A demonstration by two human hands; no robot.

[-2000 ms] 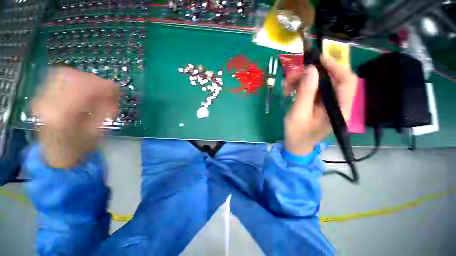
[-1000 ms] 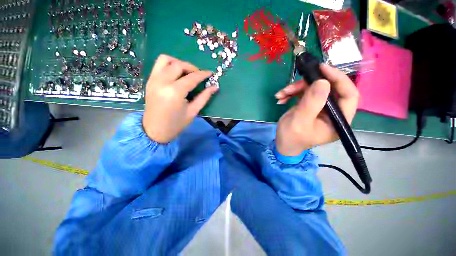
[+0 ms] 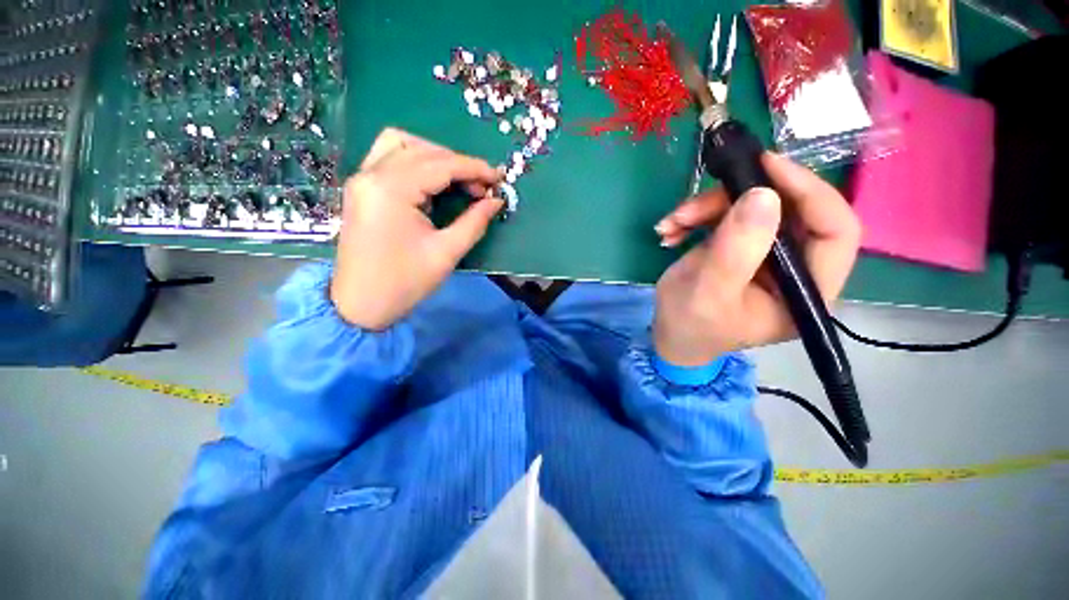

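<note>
My left hand (image 3: 410, 229) is at the near end of the loose pile of small silver-white discs (image 3: 513, 103). Its thumb and fingertips nearly meet at a small part there; whether they grip it is too small to tell. My right hand (image 3: 750, 252) holds the black soldering iron (image 3: 802, 299) like a pen. The iron's brownish metal barrel points up and away, beside the tangle of thin red wires (image 3: 639, 80). Silvery tweezers (image 3: 723, 56) lie just right of the barrel, partly hidden by the iron.
A clear tray of small dark, shiny parts (image 3: 223, 129) lies at left, with a greyer tray (image 3: 41, 164) beyond. At right are a zip bag of red wires (image 3: 809, 59), a pink sheet (image 3: 926, 176), a yellow square (image 3: 918, 29) and a black box (image 3: 1032, 152).
My left hand has come from the clear tray to the disc pile, its thumb and fingers drawing closer together. My right hand still holds the iron. The view has shifted.
</note>
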